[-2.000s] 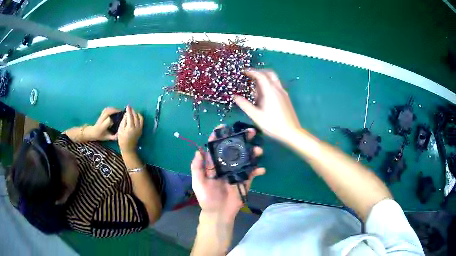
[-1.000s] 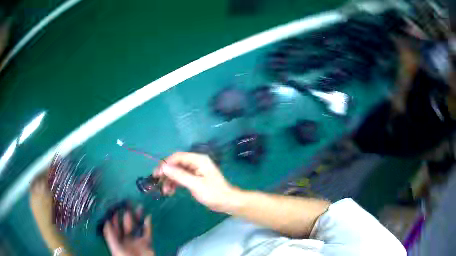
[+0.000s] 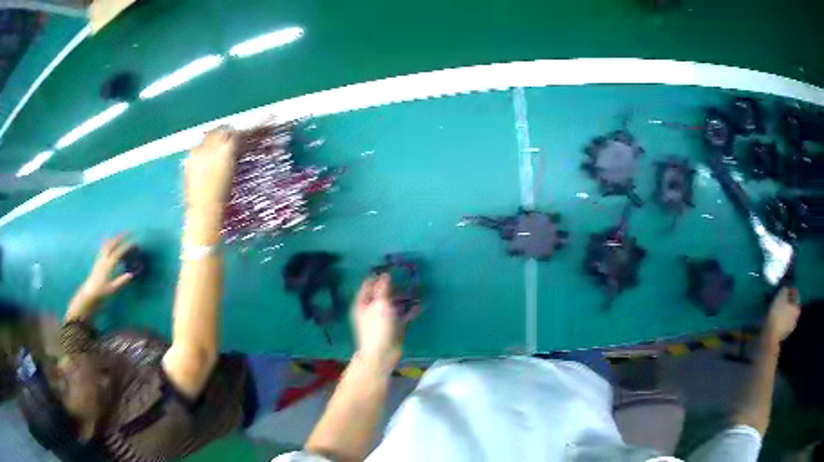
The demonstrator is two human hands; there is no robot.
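My left hand (image 3: 378, 316), blurred, has its fingers on a black open frame (image 3: 407, 281) just above the near edge of the green worktop. Another black unit (image 3: 313, 275) with thin prongs lies to its left. My right hand (image 3: 783, 313) is at the far right, at the lower end of a brush-like tool (image 3: 774, 256) with a broad white part and a long dark handle. Blur hides whether my fingers grip it. Several black modules (image 3: 615, 162) lie between my hands, some with stems sticking out.
A blurred red and white heap of leads (image 3: 271, 185) lies at the left. A neighbour's arm (image 3: 197, 271) reaches over its left side; their other hand (image 3: 108, 271) is by a dark part. More black modules crowd the right end. A white edge (image 3: 434, 86) runs behind.
The view has swung, showing more of the right end. My left hand has left the filled module it held and is on an open frame. My right hand has moved far right.
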